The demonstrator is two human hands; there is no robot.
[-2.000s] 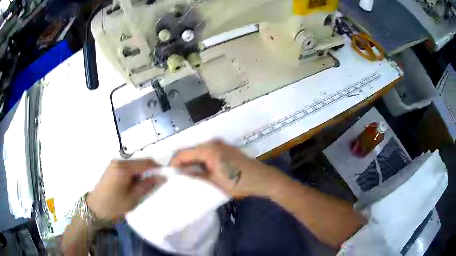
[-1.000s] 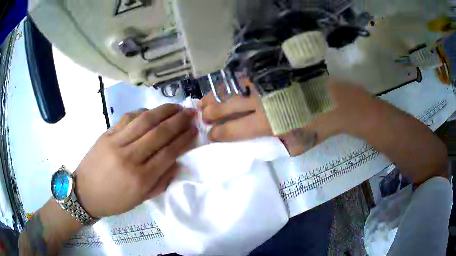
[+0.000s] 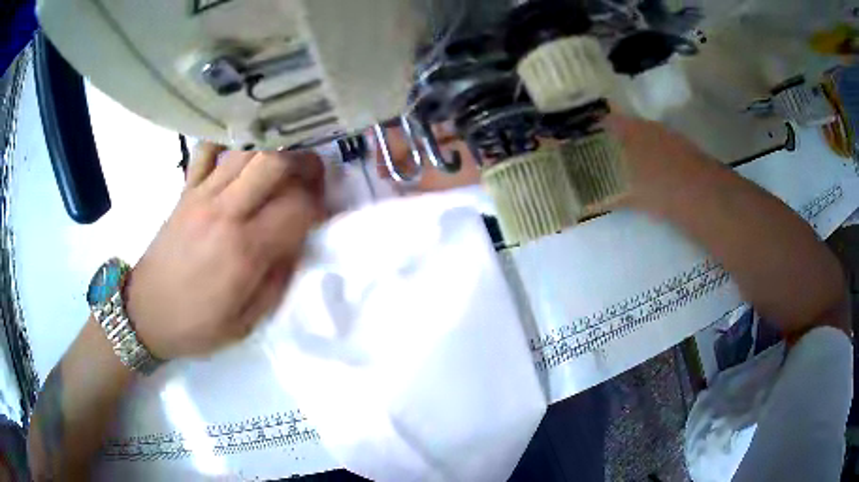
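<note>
A white fabric piece [image 3: 414,329] lies from under the cream sewing machine head [image 3: 367,56] across the table's front edge, its lower part hanging. My left hand [image 3: 231,245], slightly blurred, has its fingers curled at the fabric's upper left edge beside the needle area [image 3: 352,149]. Whether it grips the cloth is hard to tell. My right hand [image 3: 438,160] is behind the wire hooks and ribbed tension knobs [image 3: 537,193], near the fabric's top edge. Its fingers are mostly hidden.
A black lever [image 3: 71,132] hangs left of the head. A printed ruler [image 3: 631,311] runs along the table's front. Orange scissors handles [image 3: 836,118] lie at the right end. White cloth [image 3: 801,414] and a plastic-like bag [image 3: 721,424] are at the lower right.
Both hands have come from the lap to the machine with the fabric. Since the last frame, my left hand has moved slightly up and left, and its fingers have curled. The head appears closer.
</note>
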